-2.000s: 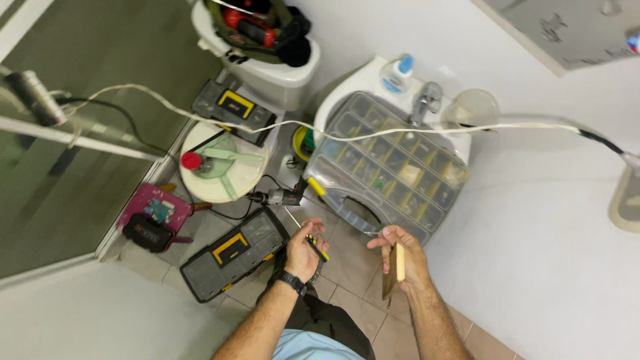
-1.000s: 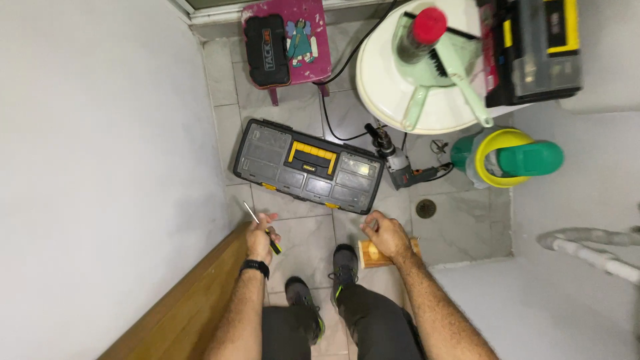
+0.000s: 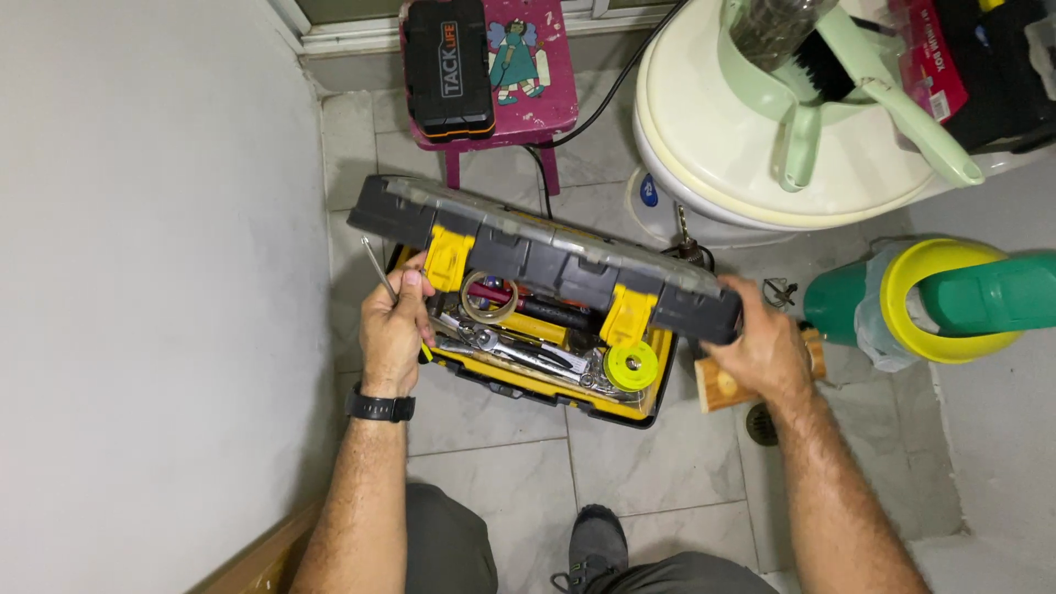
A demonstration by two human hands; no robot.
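Note:
My left hand (image 3: 398, 318) holds a screwdriver (image 3: 379, 268), its metal shaft pointing up and its yellow-black handle end showing below the fingers; the thumb and fingers also touch the left side of the toolbox lid. My right hand (image 3: 763, 342) grips the right end of the lid (image 3: 536, 256), which is black with yellow latches and raised and tilted. Under it the black and yellow toolbox (image 3: 528, 389) shows a roll of tape (image 3: 489, 298), wrenches (image 3: 528, 353), a dark-handled tool and a lime-yellow spool (image 3: 631, 365). Behind the lid, a drill (image 3: 690, 250) is mostly hidden.
A magenta stool (image 3: 549, 82) bears a black Tacklife case (image 3: 450, 70). The toilet lid (image 3: 685, 140) holds a green dustpan and brush. At right are a green and yellow bin (image 3: 899, 297), a wooden block (image 3: 722, 388) and a floor drain (image 3: 761, 425). A wall (image 3: 165, 247) runs along the left.
The toolbox lid, shut a second ago, is now raised, showing the tools inside. My right hand, earlier near the wooden block, has moved onto the lid. My left hand still holds the screwdriver.

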